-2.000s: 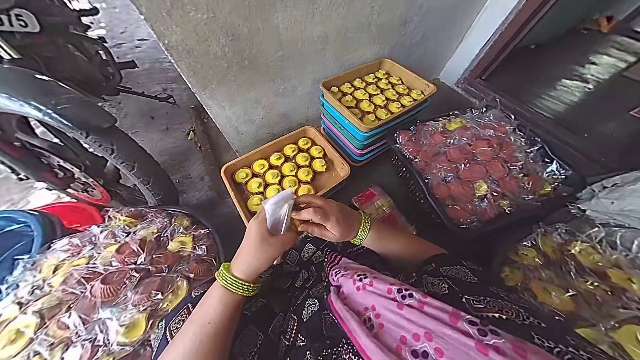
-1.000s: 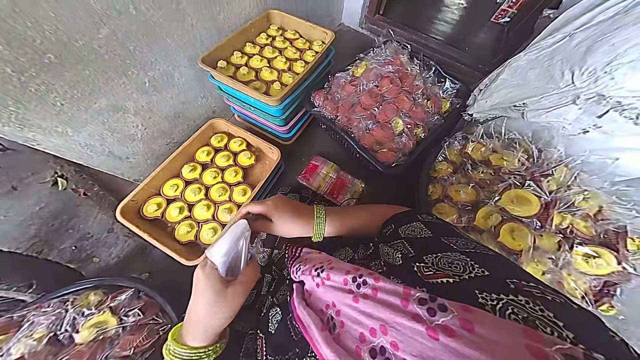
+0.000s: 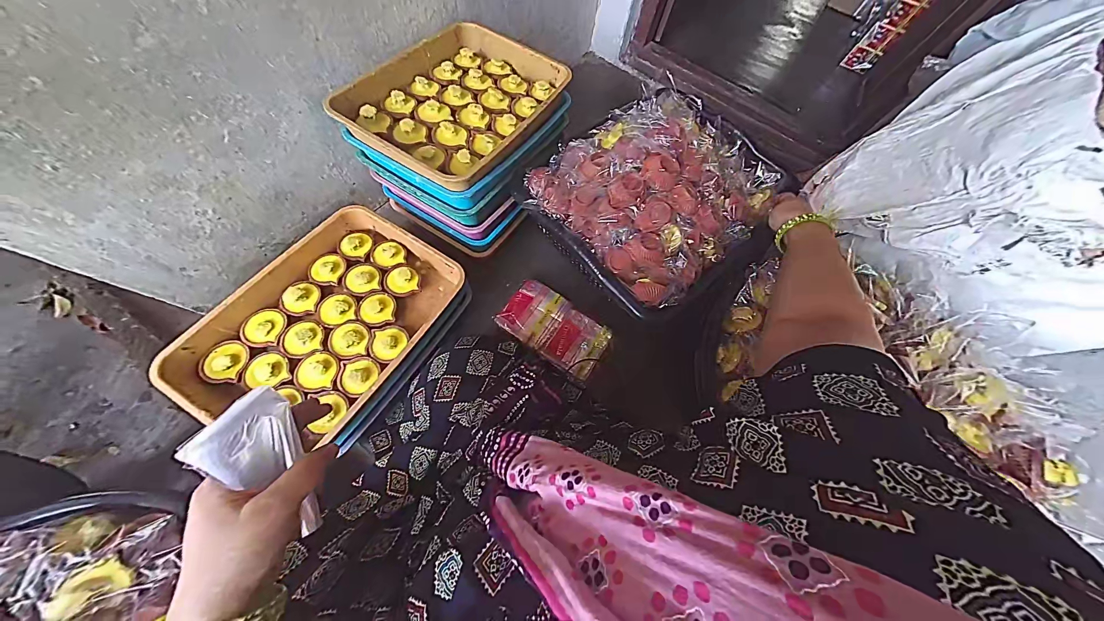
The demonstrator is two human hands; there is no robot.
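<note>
My left hand grips a folded stack of clear plastic bags at the lower left, over the near edge of an orange tray. Rows of small clay lamps filled with yellow wax lie in that tray. My right hand is stretched out to the right rim of a black plastic crate, heaped with wrapped reddish clay lamps. Its fingers are partly hidden by the wrapping, so whether they hold anything is unclear.
A second orange tray of yellow lamps tops a stack of coloured trays by the wall. A red packet lies on the floor. Wrapped lamps also fill containers at the lower left and right. White sheeting hangs at the right.
My right hand has left the area beside my left hand and reached right to the black crate's rim. My left hand keeps hold of the bags. The view has swung right.
</note>
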